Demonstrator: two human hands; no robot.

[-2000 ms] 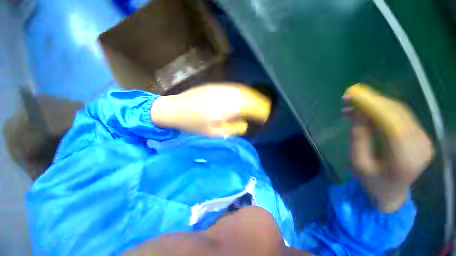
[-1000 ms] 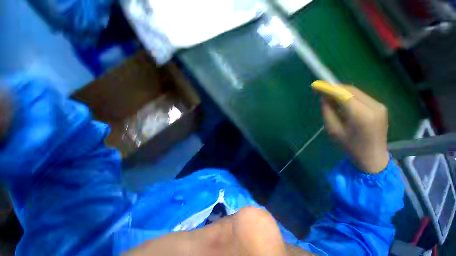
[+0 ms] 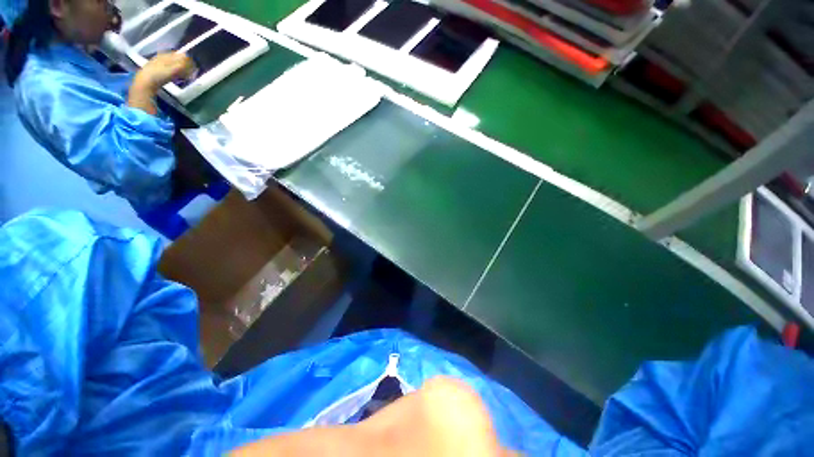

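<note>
Neither of my hands is in view. My left blue sleeve fills the left side and my right blue sleeve the lower right corner; both are cut off by the edges. Before me lies the dark green bench top (image 3: 419, 205) with a thin pale line across it. A white sheet or pad (image 3: 303, 107) in clear plastic lies on the bench, its plastic hanging over the near edge. Below that edge stands an open cardboard box (image 3: 308, 290) with clear film scraps (image 3: 268, 290) inside.
A white three-recess tray with dark tablets (image 3: 388, 25) lies on the green conveyor. A person in blue (image 3: 94, 116) works at another tablet tray (image 3: 254, 46). Red and white trays (image 3: 571, 45) are stacked beyond. A slanted metal post (image 3: 732, 178) and another tray (image 3: 745, 241) are right.
My right hand, raised over the bench earlier, has left the picture; my left hand left it before that. The view has swung up, showing more of the conveyor, trays and the other person.
</note>
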